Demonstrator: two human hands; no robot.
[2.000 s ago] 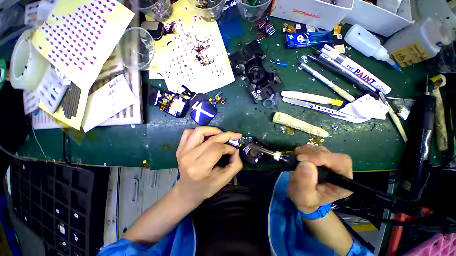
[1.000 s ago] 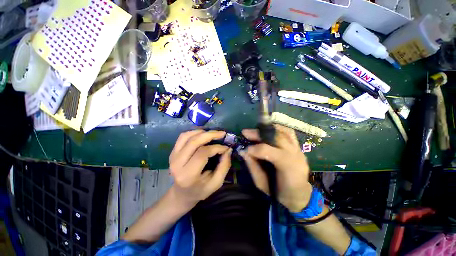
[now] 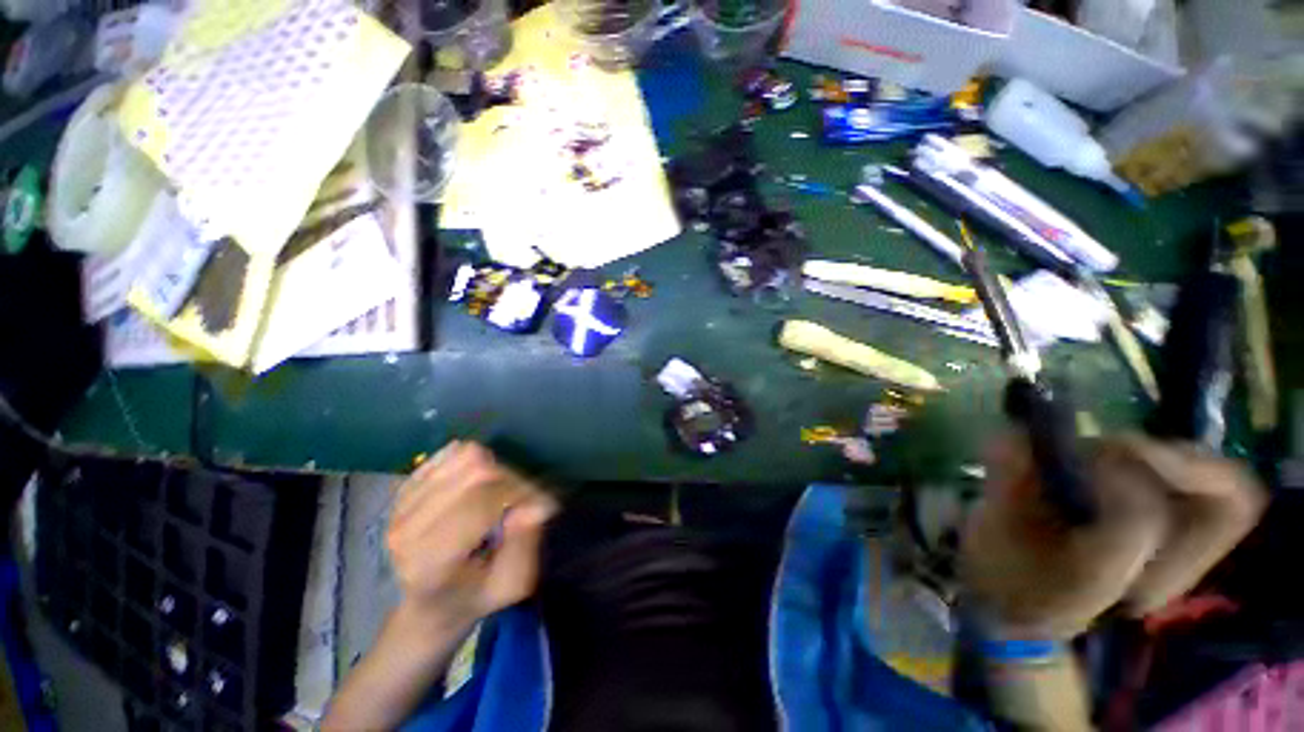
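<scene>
The small dark module [image 3: 707,423] lies on the green bench near its front edge, with a whitish part at its upper left. No hand touches it. My left hand [image 3: 472,529] is left of and below it at the bench edge, fingers curled; whether it holds anything is unclear. My right hand [image 3: 1108,529] is blurred, far to the right, and holds a black-handled tool [image 3: 1051,443] with a thin metal tip pointing up and left.
A cream stick [image 3: 858,355] and tiny gold bits [image 3: 858,433] lie right of the module. Dark parts [image 3: 747,215], a blue-faced unit [image 3: 588,320] and white tools lie behind. Yellow-edged sheets [image 3: 558,157] are at the left and back. A squeeze bottle [image 3: 1051,129] stands back right.
The module has left my fingers and lies on the bench. My left hand has moved left and down. My right hand has moved far right with the tool.
</scene>
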